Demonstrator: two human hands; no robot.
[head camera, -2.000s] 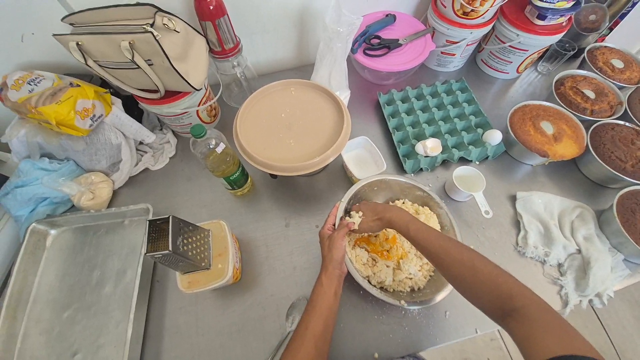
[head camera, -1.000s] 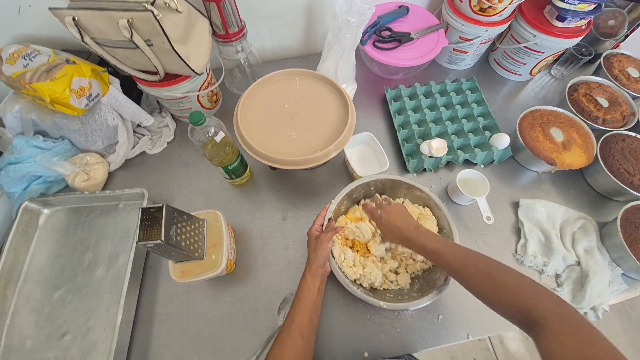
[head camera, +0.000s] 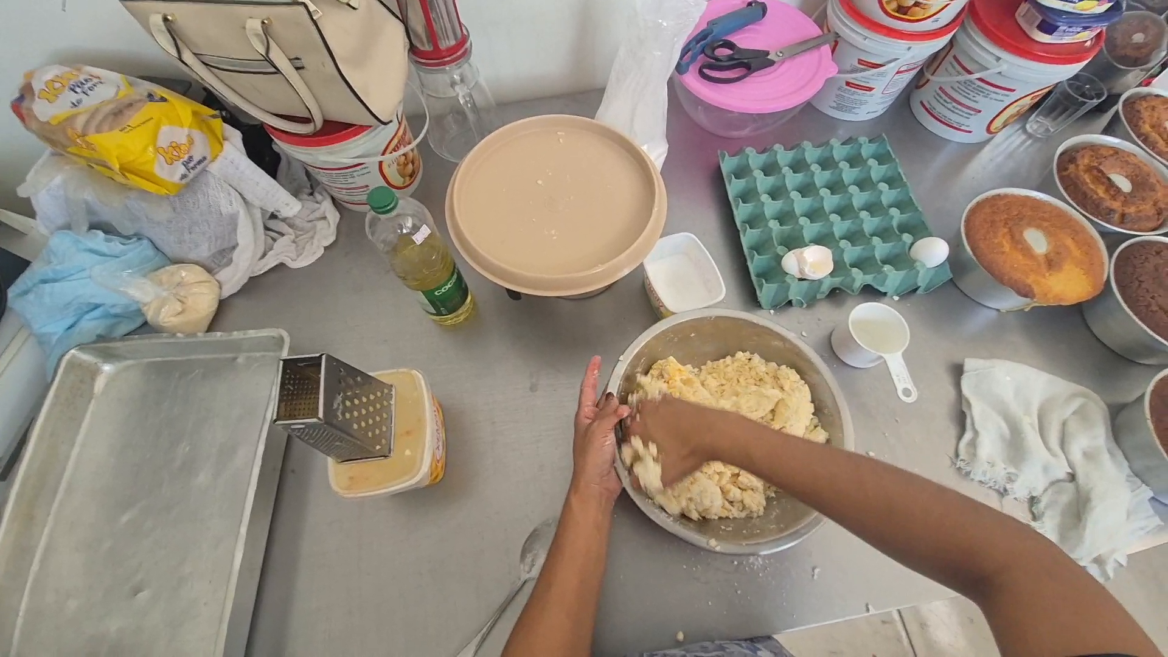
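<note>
A steel mixing bowl (head camera: 826, 511) holds crumbly pale dough (head camera: 762, 401) with yellow bits in it. My left hand (head camera: 599, 436) grips the bowl's left rim, thumb at the edge. Inside the bowl, at its left side, my right hand (head camera: 671, 438) is pushed into the dough; its fingers are blurred and partly covered, with dough on them. Behind the bowl stands a small white tub (head camera: 684, 274). To the right is a measuring cup (head camera: 874, 334) with pale contents. A metal spoon (head camera: 537, 547) lies beside my left forearm.
Left are a baking tray (head camera: 137, 493), a box grater (head camera: 338, 406) on a tub (head camera: 383, 474) and an oil bottle (head camera: 424, 260). Behind are a round beige lid (head camera: 557, 205) and a green egg tray (head camera: 821, 210). Cakes in pans (head camera: 1036, 246) and a cloth (head camera: 1040, 438) stand or lie right.
My right hand has moved from the upper part of the bowl to its left side. The yellow patch seen on top earlier is now mostly mixed into the dough.
</note>
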